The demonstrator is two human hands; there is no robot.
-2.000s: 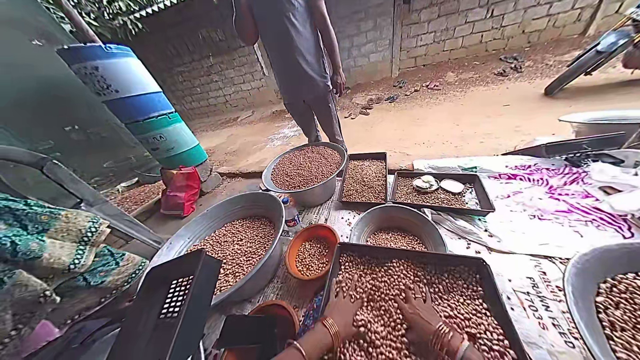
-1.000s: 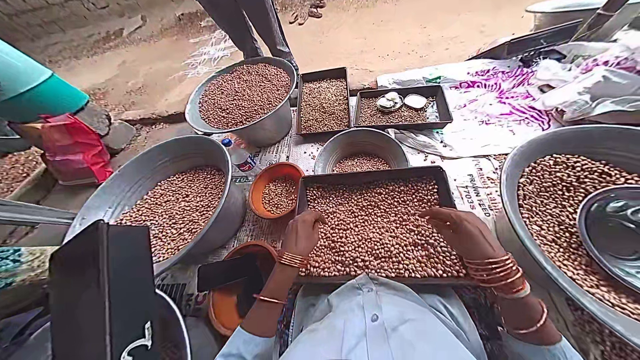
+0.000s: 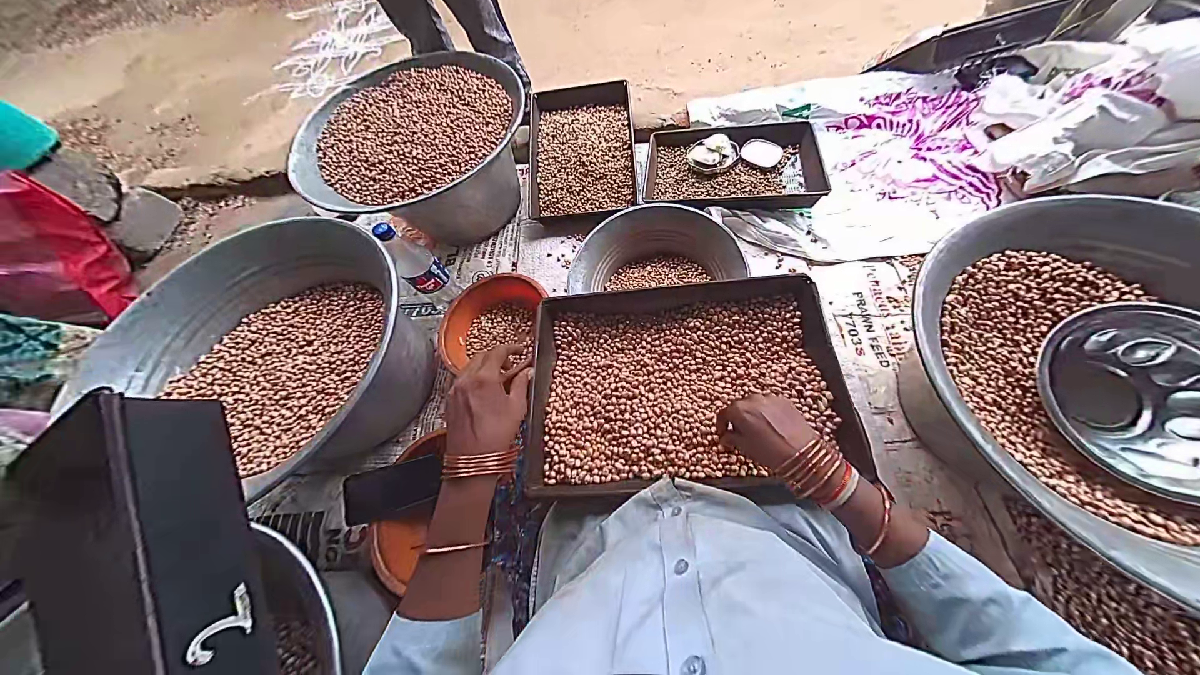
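A dark rectangular metal tray [image 3: 694, 294] in front of my torso holds a layer of small brown nuts or seeds [image 3: 656, 403]. My left hand [image 3: 487, 398] is at the tray's left edge, beside an orange bowl [image 3: 454, 323] with more of them inside; its fingers are bent, and whether they pinch anything is too small to tell. Over the right part of the layer, my right hand [image 3: 764, 429] has curled fingers turned down to the pieces; what is between its fingertips is hidden. Both wrists wear bangles.
Large metal basins of the same pieces stand at left [image 3: 234, 248], back left [image 3: 497, 187] and right [image 3: 923, 309], the right one holding a steel plate [image 3: 1116, 403]. Behind are a small metal basin [image 3: 600, 239], two dark trays [image 3: 534, 141] [image 3: 816, 192] and a plastic bottle [image 3: 412, 258]. A person's legs [image 3: 459, 28] stand behind.
Two seconds ago both hands were spread on the pieces in the tray. My left hand is now at the tray's left edge, and my right hand has curled. The view has tilted down.
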